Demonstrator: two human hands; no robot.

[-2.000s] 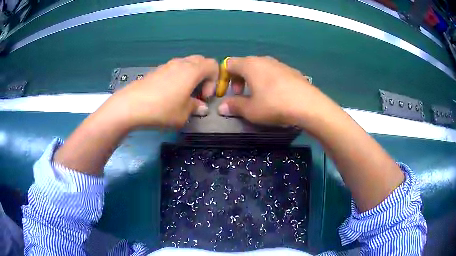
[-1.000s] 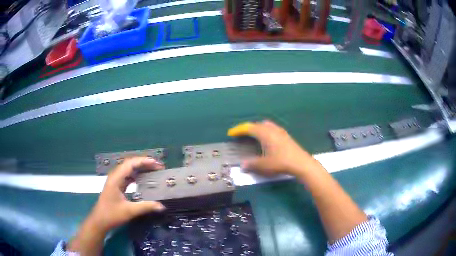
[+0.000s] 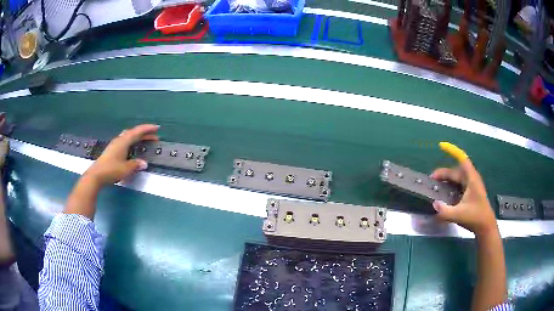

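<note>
My right hand (image 3: 471, 197), with a yellow finger cot on one finger, holds the right end of a grey four-position plate (image 3: 410, 180), which is tilted over the belt. My left hand (image 3: 115, 159) is at the left end of another plate (image 3: 176, 155) on the belt, thumb and forefinger apart; its other fingers are partly hidden. A third plate (image 3: 279, 179) lies between the hands. The plate stack (image 3: 327, 225) shows four brass-coloured centres on top. In front of it is the black parts tray (image 3: 316, 282) with scattered small rings.
More plates lie on the green conveyor belt at the far left (image 3: 76, 144) and far right (image 3: 515, 206). Beyond are a red bin (image 3: 178, 19), a blue bin (image 3: 255, 23) and a red-brown rack (image 3: 425, 54). Part of another person's arm (image 3: 5, 212) shows at the left edge.
My hands have moved far apart. The left has left the stack for a belt plate; the right now holds a tilted plate at the right. The view has turned left.
</note>
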